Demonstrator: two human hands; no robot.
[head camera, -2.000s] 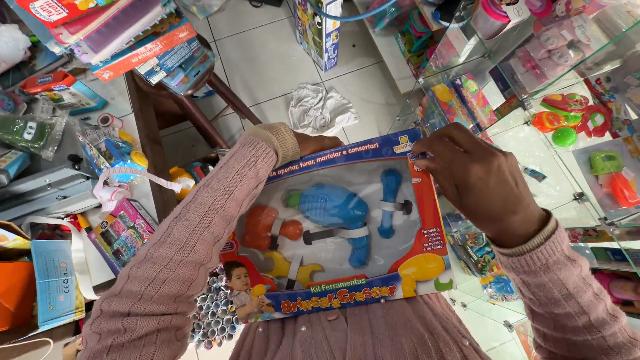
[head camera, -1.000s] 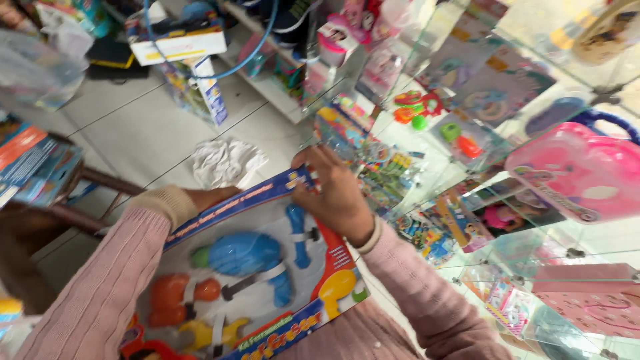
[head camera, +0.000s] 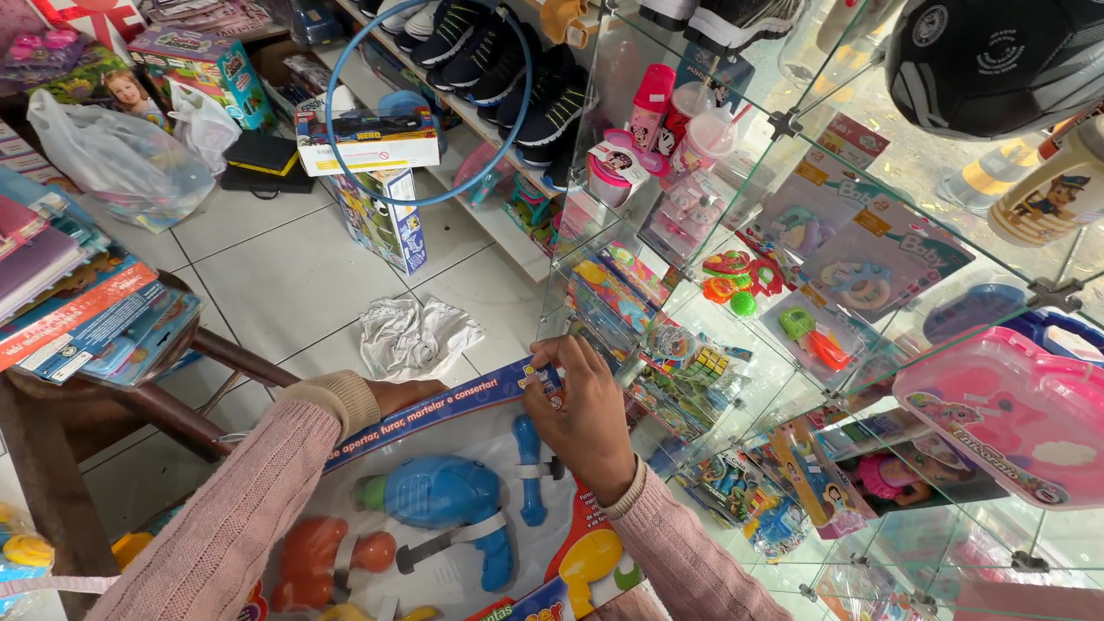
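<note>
A boxed toy tool kit (head camera: 423, 552) with a blue and red cardboard frame and a clear window lies tilted in front of me, its lower edge cut off by the view. Inside are a blue toy drill (head camera: 444, 492), a blue toy screwdriver (head camera: 530, 466) and an orange toy tool (head camera: 315, 552), all strapped down. My left hand (head camera: 405, 395) holds the box's far edge, its fingers hidden behind the cardboard. With bent fingers, my right hand (head camera: 582, 418) grips the far right corner.
Glass shelves (head camera: 802, 379) with packaged toys rise close on the right. A wooden stool (head camera: 164, 379) bearing books stands at left. A crumpled white cloth (head camera: 418, 336) and a toy box (head camera: 379, 216) are on the tiled floor. A blue hoop (head camera: 335, 95) hangs before shelved sneakers (head camera: 470, 52).
The view has swung right towards the glass shelves, then partly back. Both hands have kept hold of the boxed tool kit.
</note>
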